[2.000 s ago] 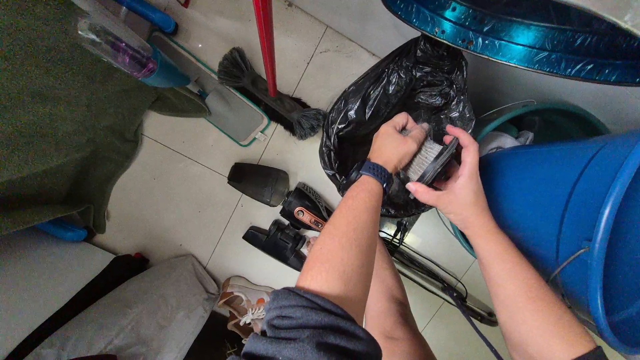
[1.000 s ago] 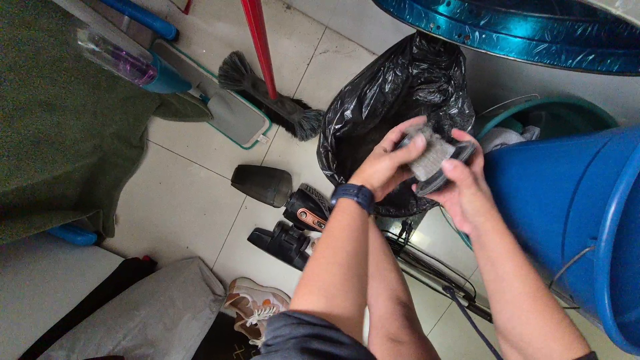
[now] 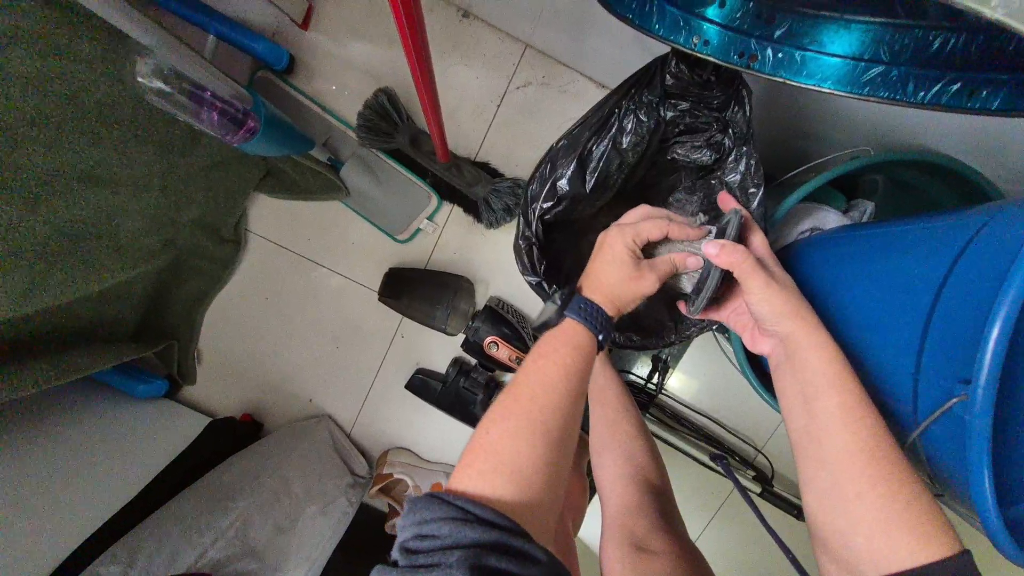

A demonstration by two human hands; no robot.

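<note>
Over a bin lined with a black plastic bag (image 3: 592, 184), both my hands are on a dusty vacuum filter (image 3: 686, 268) with a dark round rim. My right hand (image 3: 752, 280) grips the rim from the right side. Wearing a dark watch at the wrist, my left hand (image 3: 640, 252) pinches the grey, dust-covered pleated part between thumb and fingers. Below and left of the bin, a dark translucent dust cup (image 3: 428, 300) lies on the tiles next to the black and copper body of a stick vacuum cleaner (image 3: 496, 336).
A broom with a red handle (image 3: 420, 80) and a flat spray mop (image 3: 392, 192) are at upper left. A large blue bucket (image 3: 888, 296) leans at right over a green bucket (image 3: 944, 168) holding cloth. A shoe (image 3: 408, 472) sits near the lower middle, beside grey fabric (image 3: 232, 512).
The filter has turned in my hands, its rim now standing nearly edge-on. My left fingers have shifted along the pleated part. Both hands stay above the lined bin.
</note>
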